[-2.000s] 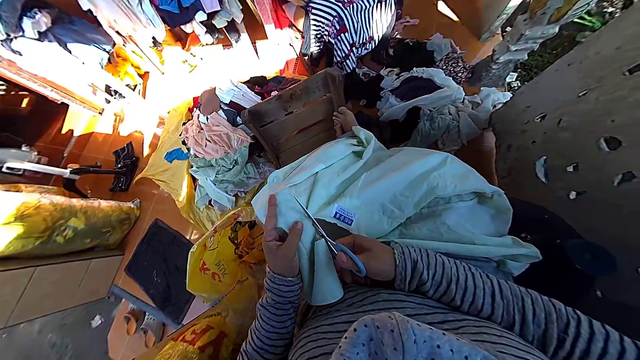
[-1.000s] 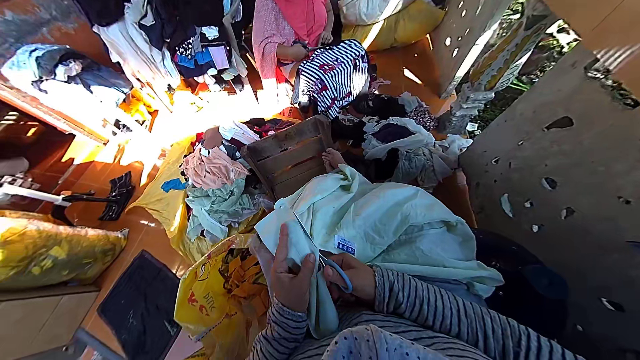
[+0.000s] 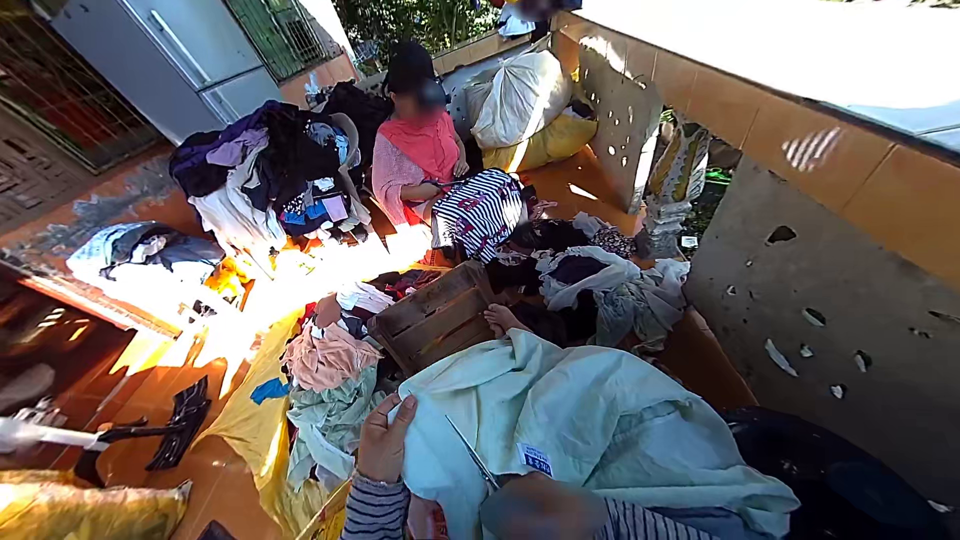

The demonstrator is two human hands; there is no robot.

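A pale green cloth [image 3: 600, 420] bearing a small printed label is spread over my lap. At its left edge my left hand [image 3: 386, 439] pinches the fabric between thumb and fingers. My right hand [image 3: 544, 510], low in the view and partly blurred, holds a pair of scissors [image 3: 471, 454]; their blades point up and left and lie against the cloth. The blurring hides the scissor handles, and I cannot tell how far apart the blades are. A bare foot [image 3: 502, 319] shows just beyond the cloth, against a wooden crate [image 3: 435, 319].
Another person [image 3: 416, 142] sits beyond the crate with a striped garment [image 3: 480, 210]. Clothing heaps [image 3: 262, 172] stand at the back left, and more garments [image 3: 330, 360] lie beside the crate. A pitted wall [image 3: 795, 322] runs along the right, near a black rounded object [image 3: 832, 472]. Filled sacks [image 3: 517, 97] stand behind.
The view has tilted up, showing more of the back. My left hand, earlier with its index finger extended over the cloth near the blades, now grips the cloth's left edge.
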